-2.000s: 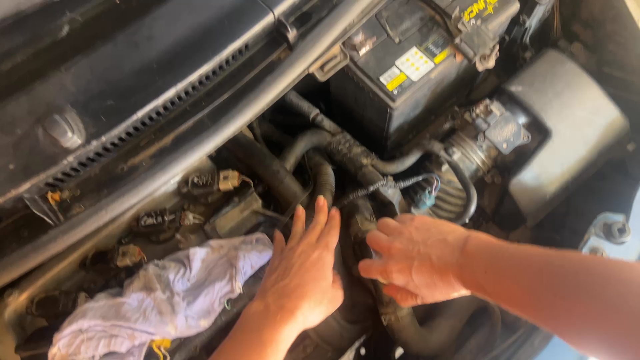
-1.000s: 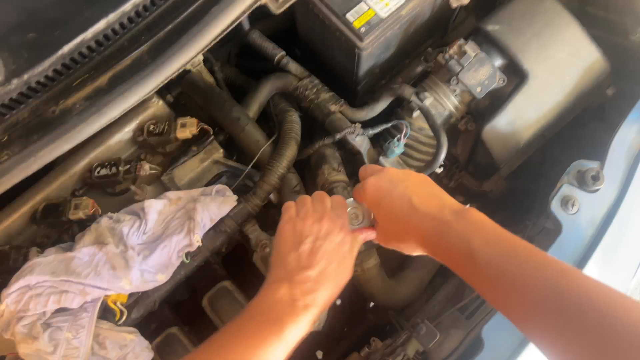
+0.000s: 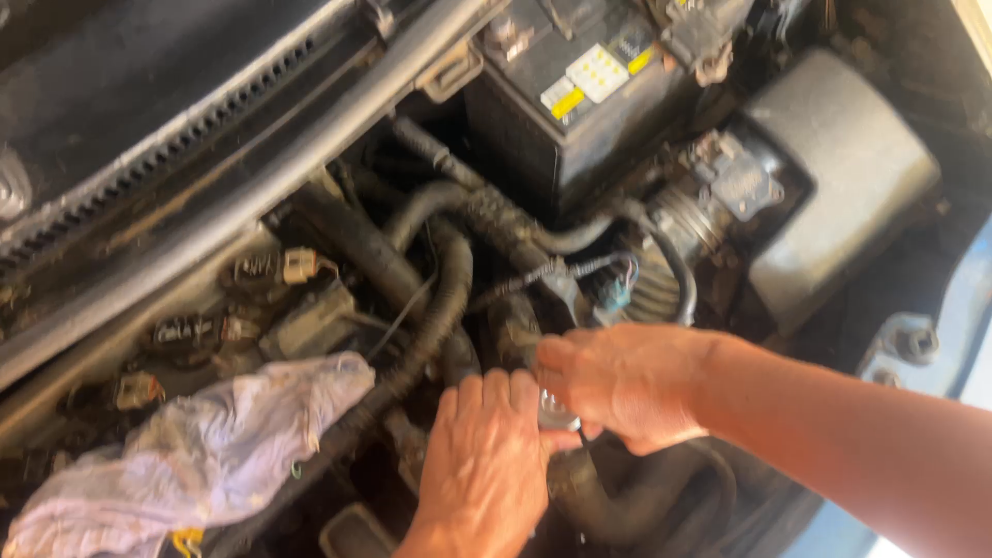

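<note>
In a car's engine bay, my left hand (image 3: 488, 457) and my right hand (image 3: 628, 384) meet at a round metal part (image 3: 556, 412), partly hidden between them. The fingers of my left hand curl over its left side, thumb below it. My right hand is closed around its right side. Just above the hands are a dark hose (image 3: 515, 325) and a metal bracket (image 3: 562, 287). A teal wire connector (image 3: 616, 296) sits above my right hand. A crumpled pale cloth (image 3: 209, 457) lies left of my left hand, over the engine.
A car battery (image 3: 527, 132) stands at the top, with a grey air intake housing (image 3: 837, 178) on the right. A corrugated hose (image 3: 446, 310) curves down beside the left hand. Ignition coil connectors (image 3: 298, 266) line the left; the blue body edge (image 3: 961, 325) is at the right.
Two seconds ago my left hand was spread with its fingers extended; its fingers have since curled around the metal part beside my right hand. The view has shifted.
</note>
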